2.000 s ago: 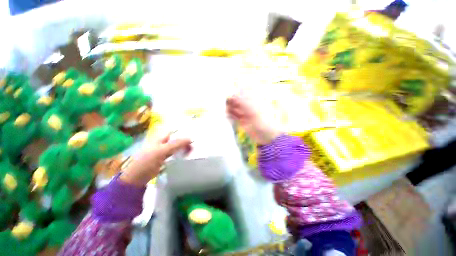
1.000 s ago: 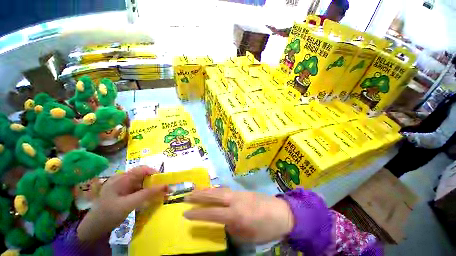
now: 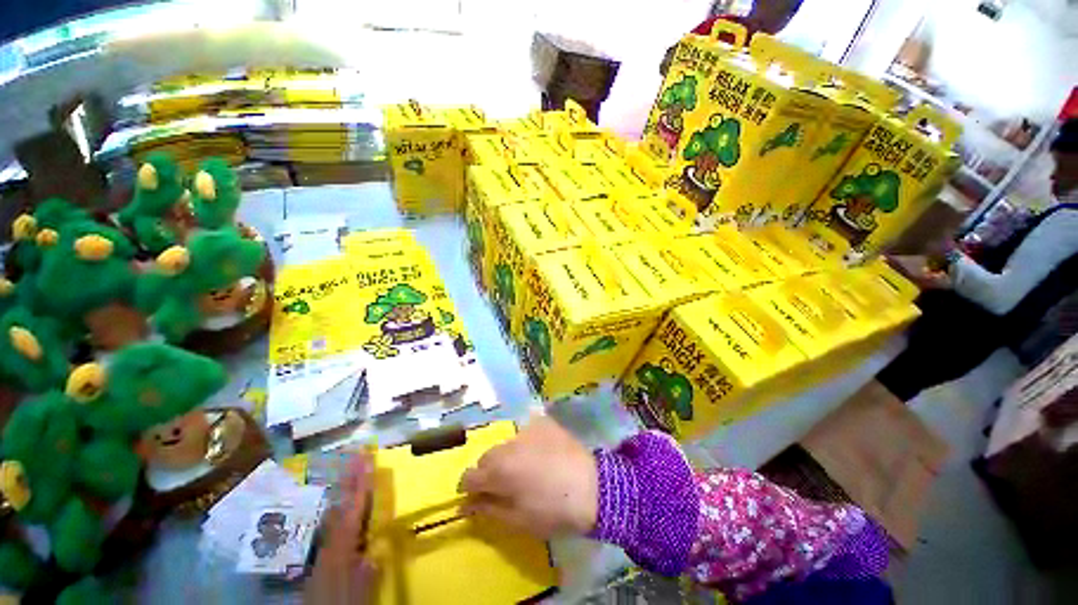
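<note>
A yellow gift box (image 3: pixel 479 567) stands closest to me at the bottom centre, its top flaps partly folded over, with a dark notch at the far edge and a slot across the middle. My right hand (image 3: pixel 532 475) has its fingers bent onto the top flap near the slot and grips it. My left hand (image 3: pixel 345 538) is blurred along the box's left side; its finger pose is unclear. The inside of the box is hidden. Flat printed box blanks (image 3: pixel 361 310) with white flaps lie just beyond the box.
Green plush toys (image 3: pixel 142 390) crowd the left, with white cards (image 3: pixel 262 520) beside them. Rows of yellow boxes (image 3: pixel 591 296) fill the centre right, with taller handled cartons (image 3: pixel 739 142) behind. Brown cardboard (image 3: pixel 875 455) is at the lower right. A person (image 3: pixel 1028 266) is at the far right.
The raised handle flap my hands held is now lower, and its opening no longer shows. My left hand has moved down to the box's side. My right hand's fingers have bent onto the flap.
</note>
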